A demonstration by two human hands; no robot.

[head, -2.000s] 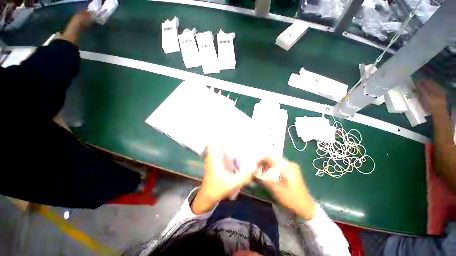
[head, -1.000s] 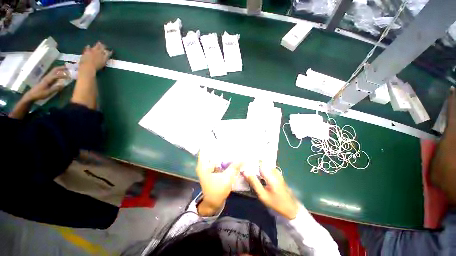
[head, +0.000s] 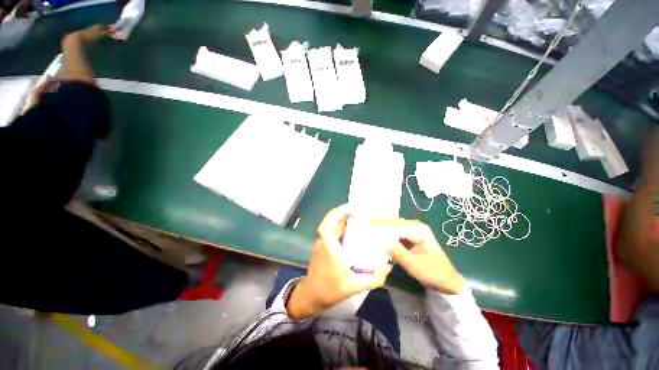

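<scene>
A small white carton or piece (head: 363,242) is between my hands at the bench's front edge, with a purple mark low on it. My left hand (head: 334,267) grips it from the left. My right hand (head: 426,256) has its fingers on its upper right side. Just beyond lies a flat white stack (head: 376,181) with rounded ends. To its left sits a row of white cartons (head: 261,168) packed side by side, small flaps raised at the far right edge. Right of the stack are small white pieces (head: 442,178) with tangled thin white cords (head: 488,213).
Beyond the white strip (head: 325,121), white cartons (head: 321,78) lie on the green belt, with one (head: 441,52) farther right. A slanting grey post (head: 549,83) stands at right. A dark-sleeved person (head: 54,144) works at left; another person's arm (head: 642,217) is at right.
My hands have closed together around the white piece, which has left the spot beside the carton row. Another carton now lies left of the group on the belt. The left neighbour's hand has reached farther away.
</scene>
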